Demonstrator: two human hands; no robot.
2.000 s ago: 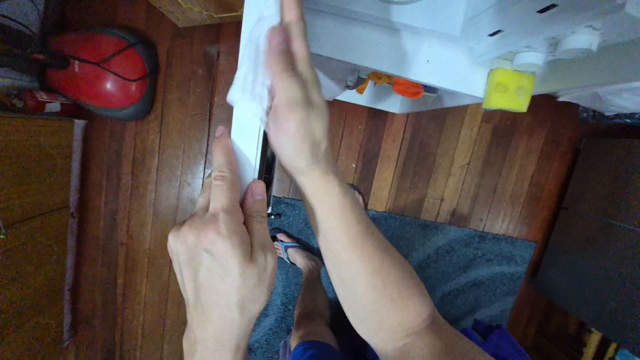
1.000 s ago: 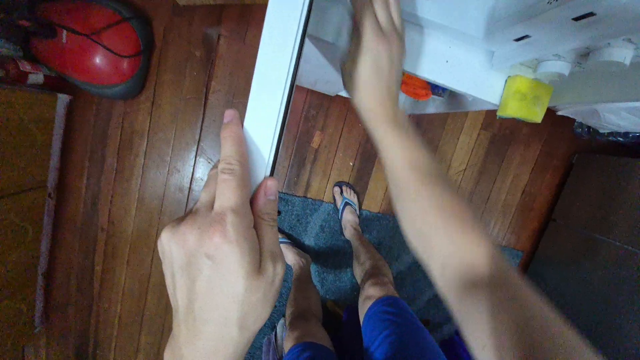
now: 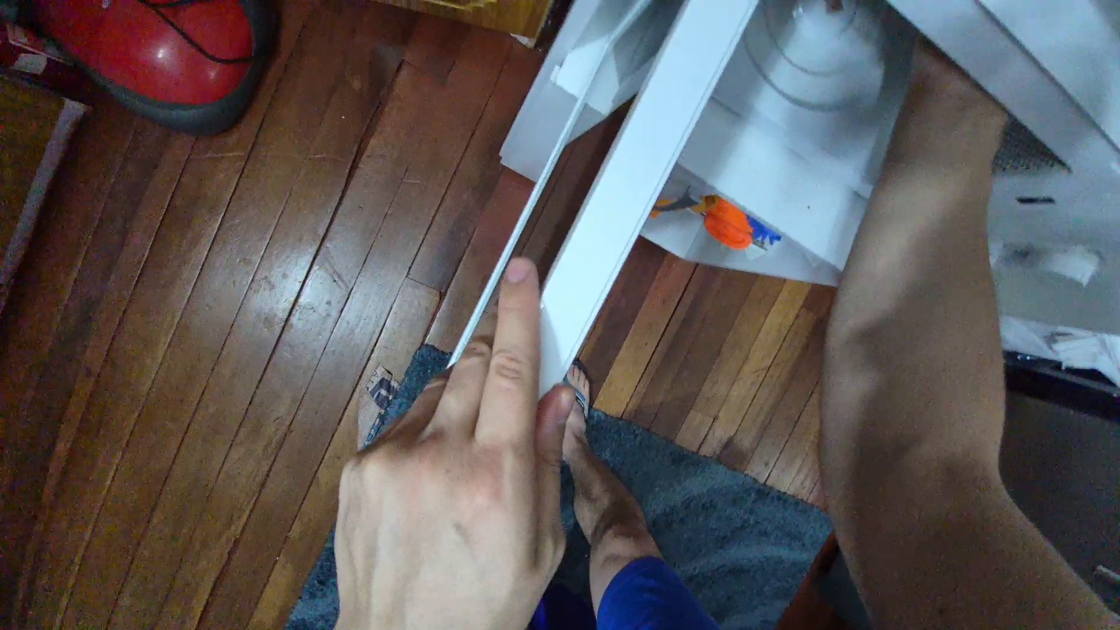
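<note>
My left hand (image 3: 472, 464) grips the lower end of a white door or panel (image 3: 643, 175), thumb on its right side and index finger stretched along its left side. A thin pale edge runs beside the panel, to the left. My right forearm reaches up into a white appliance or cabinet (image 3: 1050, 52). Only the wrist end of my right hand (image 3: 954, 87) shows; the fingers are hidden behind the white frame, so what they touch cannot be seen. Between the panel and my right arm is a white recess with a round, ringed form (image 3: 814, 61).
An orange object (image 3: 728, 223) and a blue one lie by the white housing's lower edge. A red and black appliance (image 3: 175, 61) with a dark cord sits on the wooden floor (image 3: 262, 289). A blue-grey mat (image 3: 700, 499) lies near my sandalled feet. Dark furniture stands at lower right.
My right hand was against the panel with a white cloth-like thing, then moved off to the right; now it reaches into the white housing. My left hand stays on the panel. The view has shifted.
</note>
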